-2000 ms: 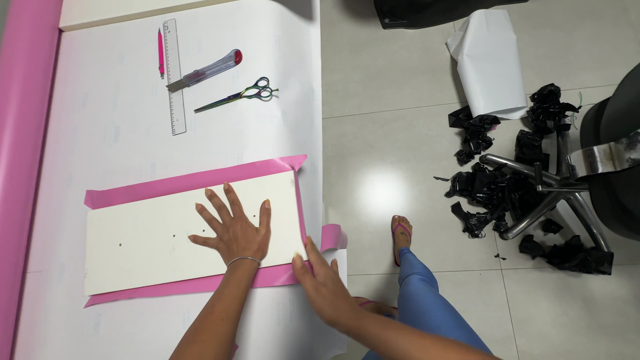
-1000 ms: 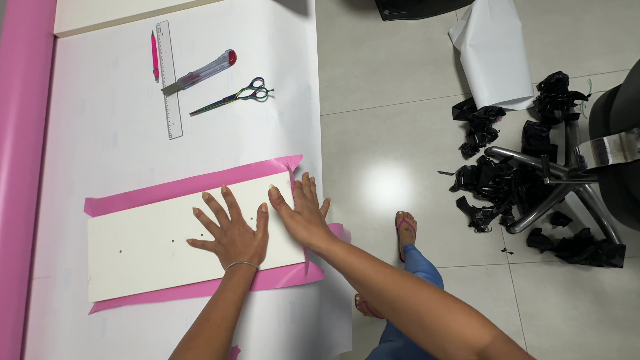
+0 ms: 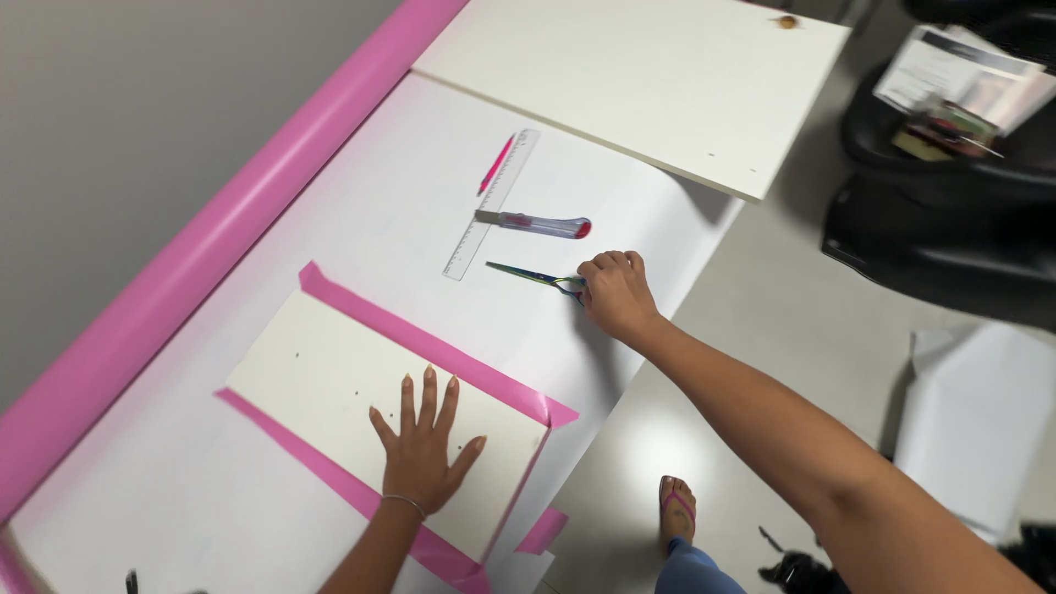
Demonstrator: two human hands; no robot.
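Observation:
My left hand (image 3: 425, 454) lies flat with fingers spread on a cream board (image 3: 330, 363) that has small dark holes. Pink adhesive film (image 3: 429, 338) sticks out from under the board's long sides. Over the handles of the iridescent scissors (image 3: 532, 274) is my right hand (image 3: 617, 293), fingers curled around the finger loops; the blades point left on the white sheet. Just above the scissors, a utility knife (image 3: 540, 224) rests across a clear ruler (image 3: 495, 202), with a pink pen (image 3: 496, 165) beside the ruler.
A pink roll (image 3: 223, 223) runs along the table's left edge. At the back lies a larger cream panel (image 3: 643, 74). Right of the table are black chairs (image 3: 932, 239), one holding papers, and white paper (image 3: 965, 429). A small pink film scrap (image 3: 543, 530) hangs near the table edge.
My right hand has left the board's right end and moved to the scissors' handles. My left hand remains pressed on the board. The view has turned and shifted toward the table's back.

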